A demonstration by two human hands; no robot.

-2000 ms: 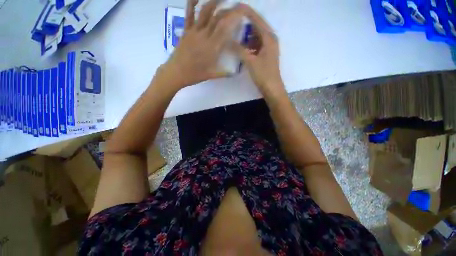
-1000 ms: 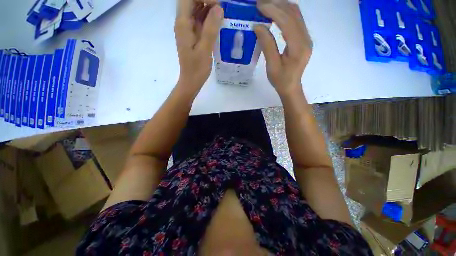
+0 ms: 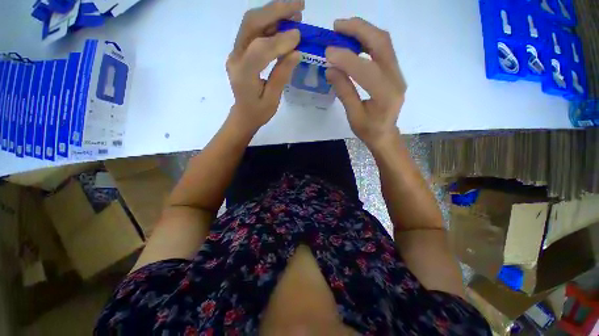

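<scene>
A white and blue retail box (image 3: 310, 80) stands in front of me at the middle of the table, its printed front facing me and its blue top end (image 3: 320, 39) upward. My left hand (image 3: 264, 59) grips the left side of the blue end with thumb and fingers. My right hand (image 3: 369, 72) grips the right side of it, thumb on the front. The fingers partly cover the box. Whether the blue end is fully closed cannot be told.
Finished boxes (image 3: 56, 105) stand upright in a row at left. Flat cartons (image 3: 66, 18) lie in a loose pile at the far left. Filled blue trays (image 3: 533, 46) lie at the far right. A bluish bottle (image 3: 583, 113) is at the right edge. Brown cartons (image 3: 85, 230) stand below the table.
Since two seconds ago the box has come upright to face me. In the last second both hands have closed in on its top, and the blue end now shows as a flat band between the fingers.
</scene>
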